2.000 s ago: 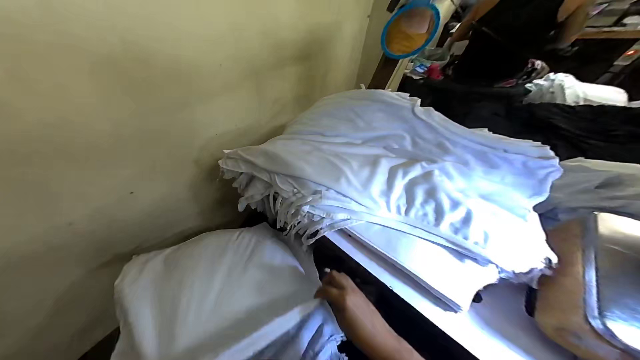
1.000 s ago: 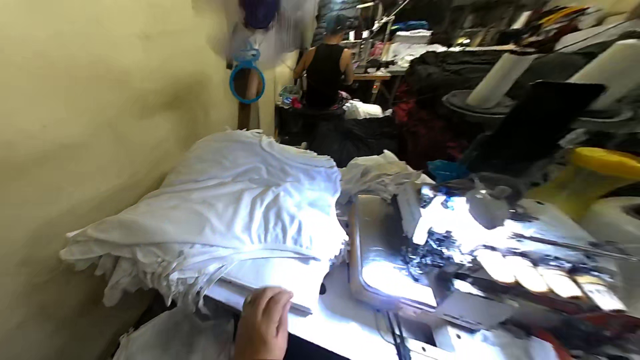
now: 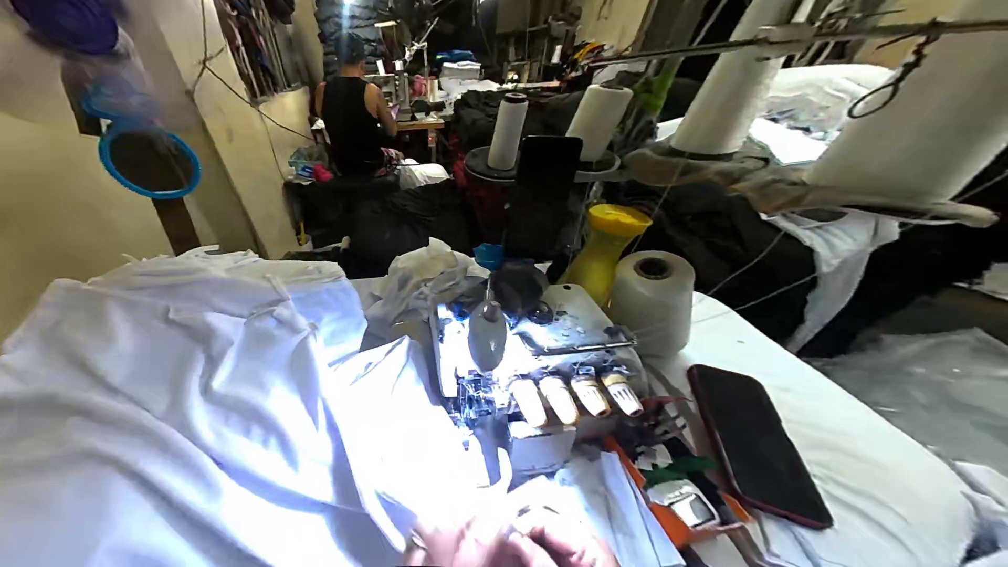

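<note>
At the bottom middle, in bright lamp light, my left hand [image 3: 461, 542] and my right hand [image 3: 563, 539] are close together, fingers on the edge of a white cloth [image 3: 394, 433]. Glare and blur hide the exact grip. Just beyond my hands stands an overlock sewing machine [image 3: 567, 319] with several tension dials, and the cloth lies against its needle and presser area. More white fabric [image 3: 157, 394] spreads in folds over the left side.
A smartphone [image 3: 760, 445] lies on the white table [image 3: 866, 441] at the right. Near it are a thread cone [image 3: 652, 303], a yellow container [image 3: 610, 244] and an orange tray with small items [image 3: 677, 528]. Large thread cones stand behind. A person [image 3: 352, 118] sits farther back.
The view has swung right to the sewing machine. One hand was at the white fabric pile before; now both hands are together at cloth in front of the machine.
</note>
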